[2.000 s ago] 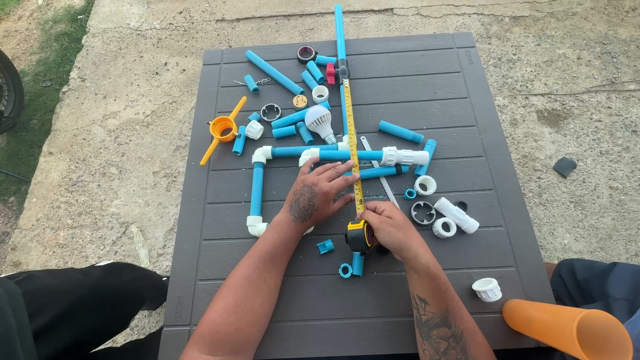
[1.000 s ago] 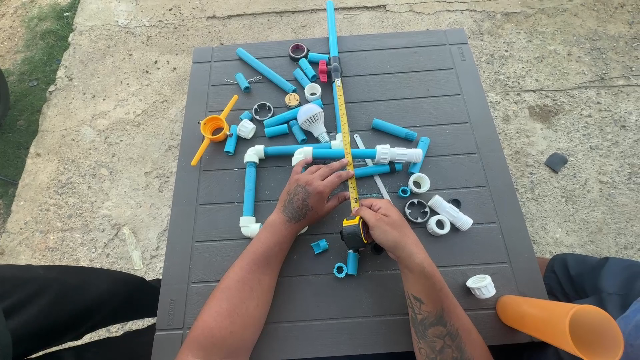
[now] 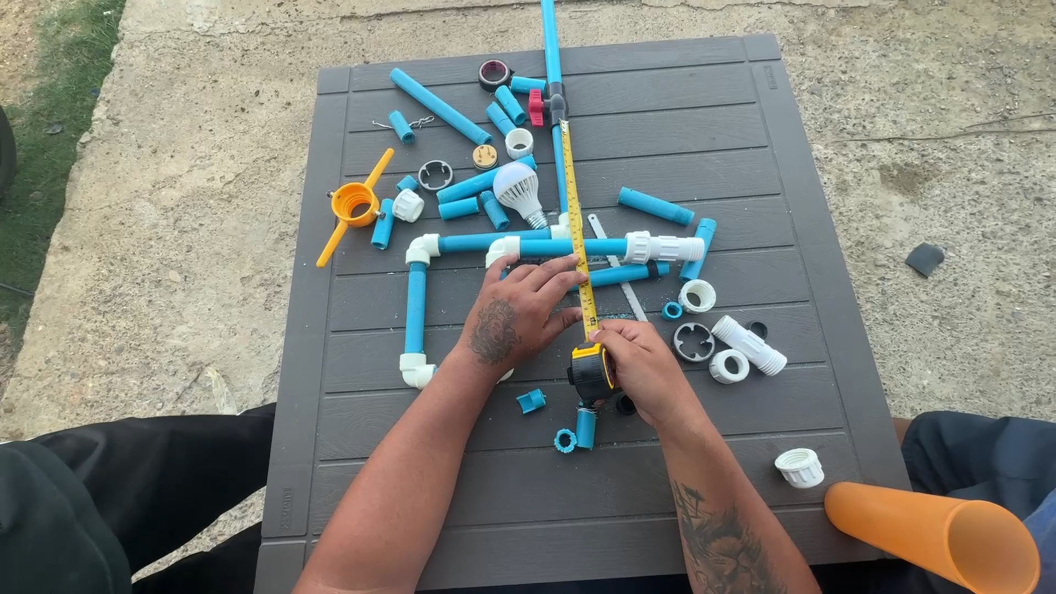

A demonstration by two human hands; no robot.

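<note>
My right hand (image 3: 648, 367) grips a yellow and black tape measure (image 3: 591, 371). Its yellow blade (image 3: 571, 194) stretches away from me to the dark valve with a red handle (image 3: 556, 106) on a blue pipe. My left hand (image 3: 528, 309) rests with spread fingers, its fingertips at the blade's left edge. The blade crosses over a blue pipe assembly with white elbows (image 3: 424, 247) and a ribbed white coupling (image 3: 664, 247). A narrow saw blade (image 3: 619, 268) lies just right of the tape, partly under a pipe. Beyond my left hand lies an LED bulb (image 3: 518, 191).
Blue pipe pieces (image 3: 441, 106), white threaded fittings (image 3: 749, 345) and dark rings (image 3: 694, 342) are scattered about. An orange two-handled tool (image 3: 355, 205) lies left, a wide orange tube (image 3: 932, 528) at the lower right corner. A person's dark-clothed leg (image 3: 973, 462) is beside the slatted table (image 3: 660, 511).
</note>
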